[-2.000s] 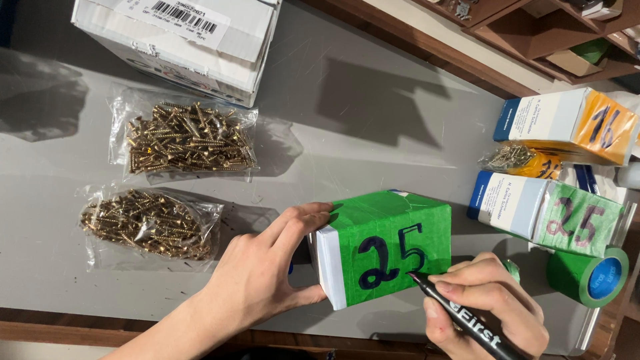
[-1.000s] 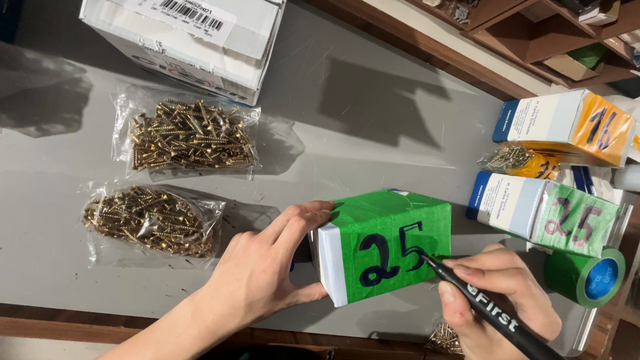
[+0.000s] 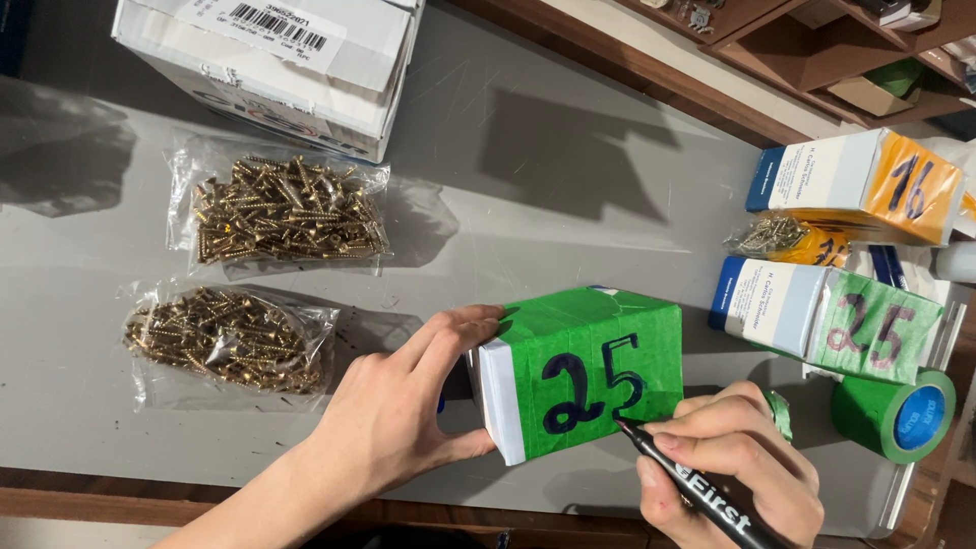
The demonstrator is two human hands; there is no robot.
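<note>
A small cardboard box wrapped in green tape (image 3: 595, 366) sits near the table's front edge, with a large dark "25" drawn on its face. My left hand (image 3: 412, 389) grips its white left end between thumb and fingers. In my right hand (image 3: 732, 457) is a black marker (image 3: 705, 496), its tip at the lower left end of the 5. The 5 has doubled outlines, partly filled, while the 2 is thick and dark. Part of a green tape piece (image 3: 778, 414) shows behind my right hand.
Two clear plastic bags of screws (image 3: 286, 210) (image 3: 225, 343) lie at left, below a large white carton (image 3: 259, 84). At right are a box with orange tape (image 3: 854, 183), a green-taped box (image 3: 827, 316) and a green tape roll (image 3: 892, 415). Brown wooden compartments (image 3: 808, 46) stand at upper right.
The marker tip has moved from the right side of the 5 down and left to its lower end. The 5 has gained more dark line. My left hand keeps its hold on the box.
</note>
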